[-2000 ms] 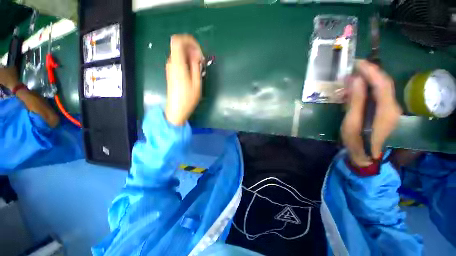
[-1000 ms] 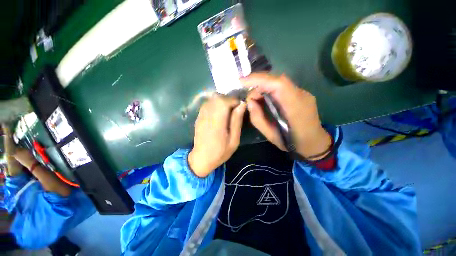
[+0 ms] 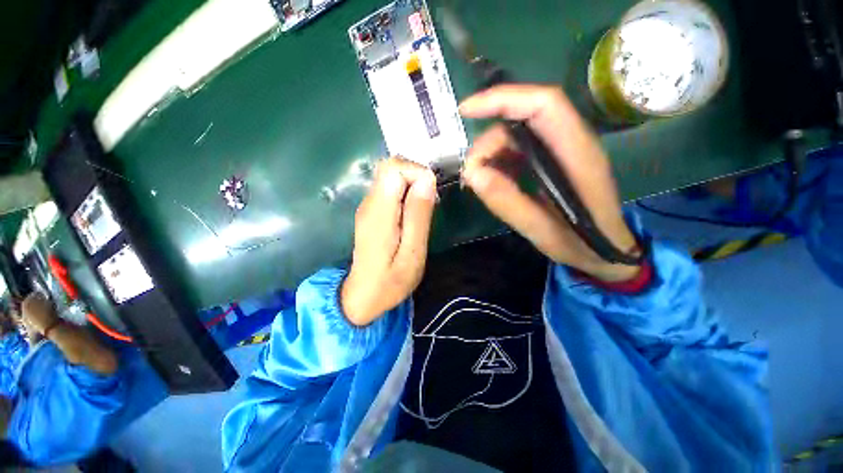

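Note:
The opened phone assembly [image 3: 397, 111], a white-silver rectangle, lies on the green bench in front of me, with an orange and black flex cable [image 3: 423, 97] inside. My left hand [image 3: 393, 236] is at its near end, thumb and finger pinched together; a tiny part between them is too small to make out. My right hand [image 3: 545, 175] holds the black soldering iron [image 3: 555, 185] like a pen at the phone's right side, its front end pointing up and away from the phone's near end. The iron's tip is blurred.
A yellow-green tape roll [image 3: 661, 60] stands at the right. A small cluster of components [image 3: 234, 193] lies on the bench at left. A long black tray [image 3: 152, 305] holds two phone-like rectangles further left. Another person's hand [image 3: 69, 342] is at the far left. A dark box is at far right.
Both hands came together at the phone's near end, the left from the loose components. Since then the right hand has opened slightly and the iron has swung forward, away from the left fingertips. The view has turned.

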